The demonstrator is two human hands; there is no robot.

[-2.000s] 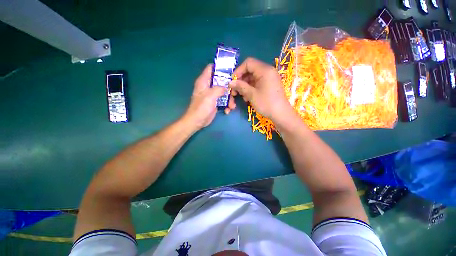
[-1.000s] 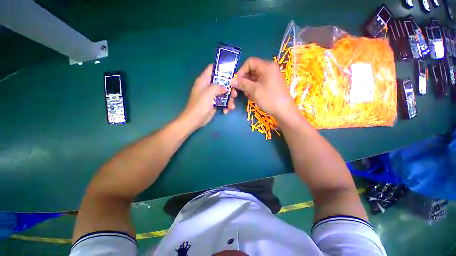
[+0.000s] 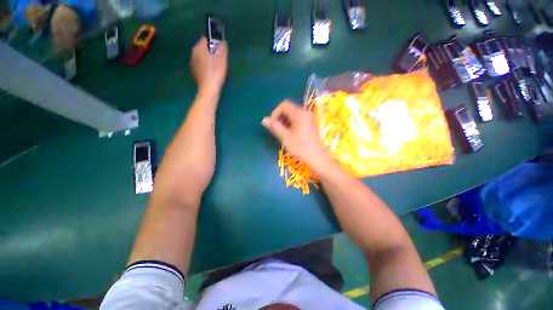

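My left hand (image 3: pixel 209 63) is stretched to the far side of the table, around the lower end of a black phone (image 3: pixel 215 33). My right hand (image 3: pixel 291 126) is raised over the table with thumb and fingertips together; I cannot tell if anything is between them. A clear bag of orange parts (image 3: pixel 364 118) with a white label lies right of it. A loose pile of orange parts (image 3: pixel 297 171) lies at the bag's mouth, just below my right hand. A single phone (image 3: pixel 143 168) lies at left near the post foot.
A slanting metal post (image 3: pixel 60 91) stands at upper left. Phones on the line (image 3: pixel 321 27) lie along the far side. A red-orange device (image 3: pixel 139 43) lies at far left near another person's hand (image 3: pixel 65 25). A phone cluster (image 3: pixel 494 63) crowds the right.
My left hand has moved from the middle to the far side with the phone. My right hand has come away from the phone. The view has shifted, showing more of the far side.
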